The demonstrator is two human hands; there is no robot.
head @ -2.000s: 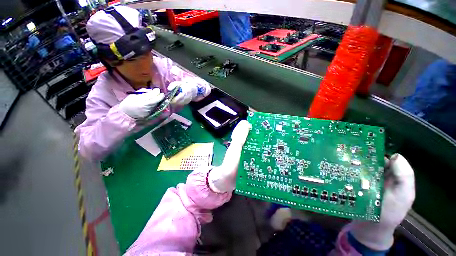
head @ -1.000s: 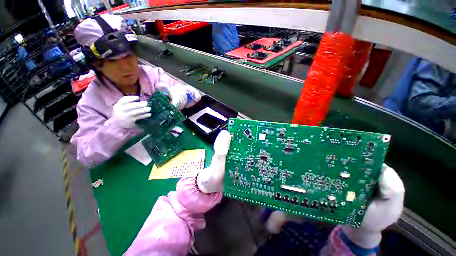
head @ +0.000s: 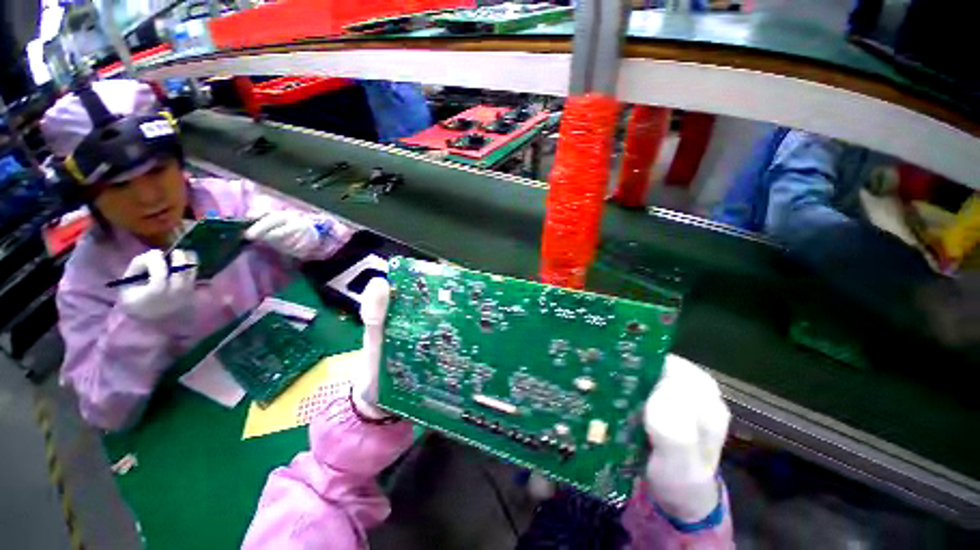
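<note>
A wide green circuit board (head: 527,371) is held up in the air, its flatter side with small parts and pale joints facing me. My left hand (head: 373,344), in a white glove, grips its left edge. My right hand (head: 686,424), in a white glove with a blue band at the cuff, grips its right edge. The board is tilted, its right end lower. Most of my fingers are hidden behind the board.
A coworker (head: 161,215) at left holds a smaller board and a dark pen-like tool. Another board (head: 267,355) lies on papers on the green mat (head: 172,483). Behind are a dark tray (head: 363,249), the conveyor (head: 462,220) carrying boards, and a red-wrapped post (head: 578,188).
The view has swung right, so the scene sits further left. The held board now tilts more, still in both hands. The coworker's held board has turned and been raised toward the face.
</note>
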